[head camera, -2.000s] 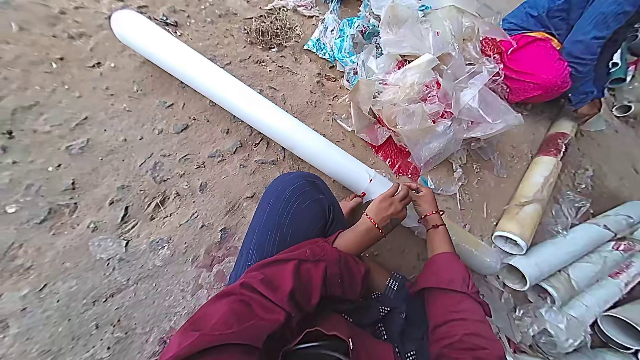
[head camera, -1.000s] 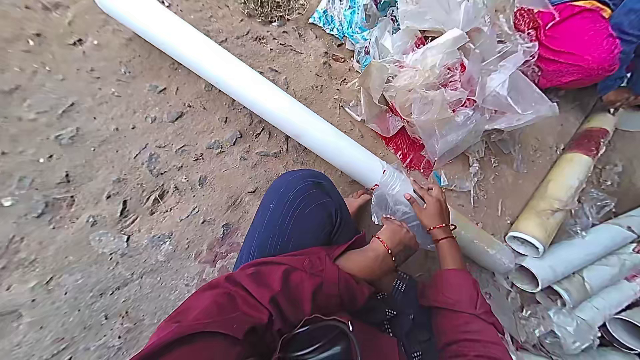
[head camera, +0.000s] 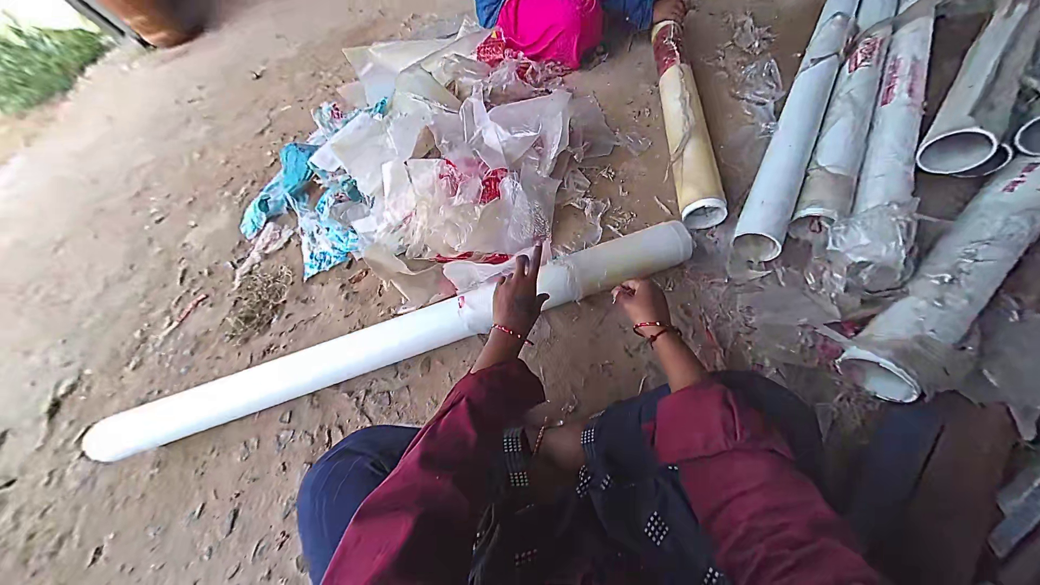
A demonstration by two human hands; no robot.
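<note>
A long white tube (head camera: 292, 370) lies slantwise on the dirt ground in front of my legs, its right part duller and yellowish. My left hand (head camera: 517, 301) rests on the tube right of its middle, fingers spread, beside loose clear plastic film (head camera: 479, 272) on its surface. Below the tube's right part is my right hand (head camera: 642, 301), its fingertips pinched together; whether they hold a bit of film is too small to tell. Red bracelets circle both wrists.
Beyond the tube lies a heap of torn plastic film (head camera: 422, 171) with blue scraps (head camera: 284, 187). A co-worker's hand (head camera: 669, 10) touches a yellowish tube (head camera: 686, 122). Several film-wrapped tubes (head camera: 800, 130) lie at the right, one large tube (head camera: 959, 260) near my knee.
The view has swung right. My hands, close together on the tube a second ago, are now apart. The film bunched around the tube by my hands has changed shape.
</note>
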